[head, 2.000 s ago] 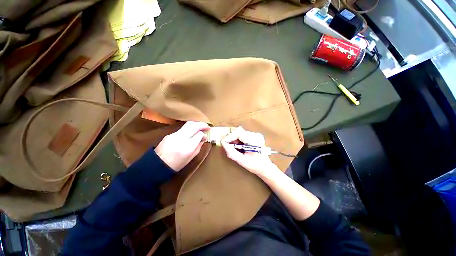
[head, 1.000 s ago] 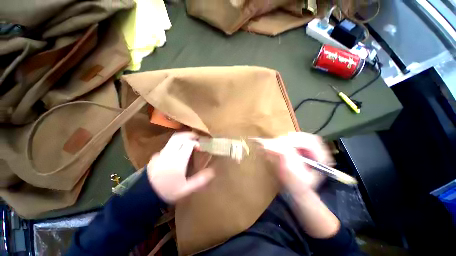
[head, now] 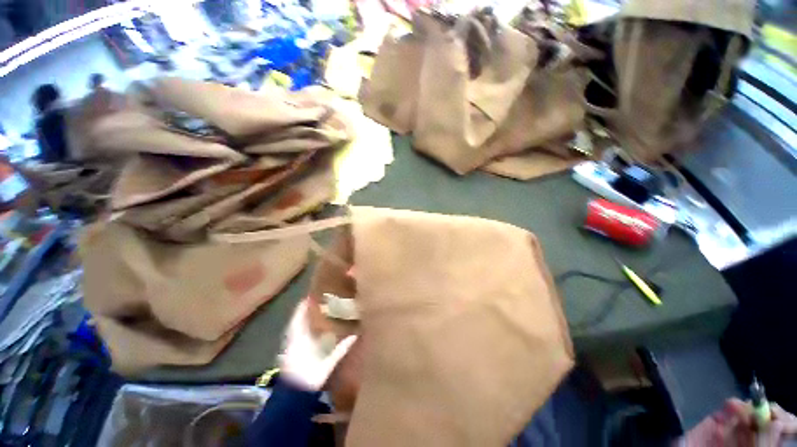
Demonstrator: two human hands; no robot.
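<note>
A tan canvas bag [head: 454, 323] lies over the front edge of the green table, its broad side facing up. My left hand [head: 310, 349] is at the bag's opening on its left side, thumb and fingers apart, against the brown inside; whether it grips the fabric is blurred. A short pale webbing tab [head: 340, 306] shows just above its thumb. My right hand [head: 730, 426] is at the bottom right corner, blurred and cut off by the edge. It holds a pen-like tool [head: 759, 403] upright, away from the bag.
Tan bags [head: 218, 201] are heaped at left, beside yellow sheets [head: 365, 153]. More bags [head: 481, 96] stand at the far side. A red can [head: 621, 222], power strip [head: 603, 182], black cable and yellow-handled tool [head: 641, 285] lie at right. A black chair is beyond the right edge.
The view has tilted up and shows more of the room. My right hand has moved from the bag to the lower right with the pen. The webbing tab is now at the bag's opening.
</note>
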